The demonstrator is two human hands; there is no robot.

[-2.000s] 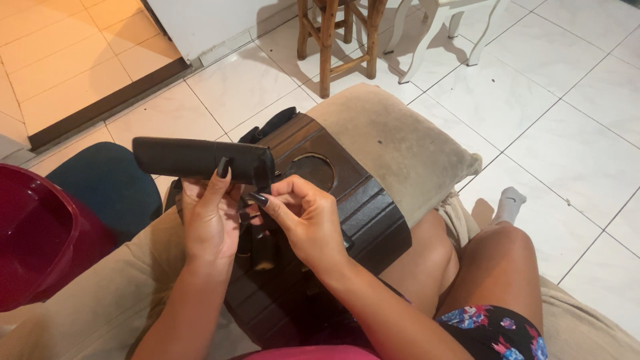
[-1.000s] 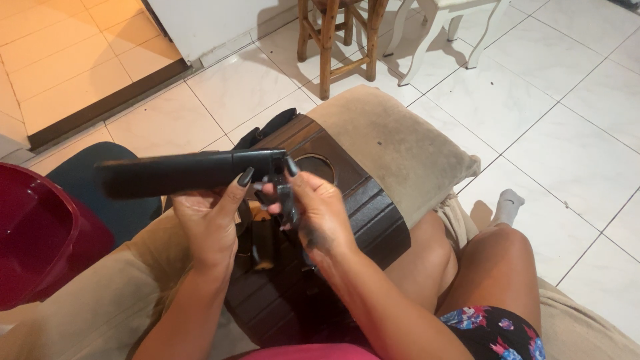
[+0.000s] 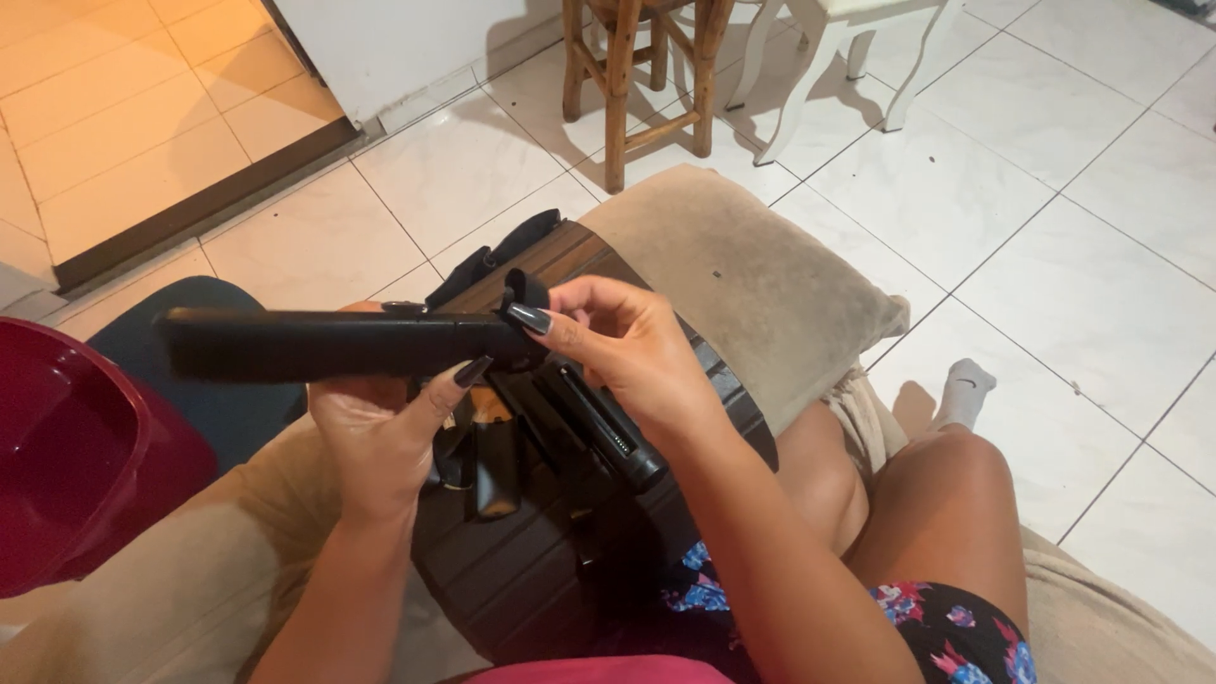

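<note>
My left hand grips a long black handle-like object, held level with its far end to the left and slightly blurred. At its right end my right hand pinches a small curved black piece, maybe a strap or loop, between thumb and fingers. Under both hands a dark brown slatted tray lies across my lap and a cushion. On it rest a black tube-like part, a black and orange piece and other dark parts, partly hidden by my hands.
A beige cushion supports the tray's far side. At the left are a dark red plastic tub and a dark teal seat. A wooden stool and a white chair stand on the tiled floor beyond.
The long black object has swung from a slant to nearly level and shifted left. My right hand has moved at its right end, where the curved black piece now shows.
</note>
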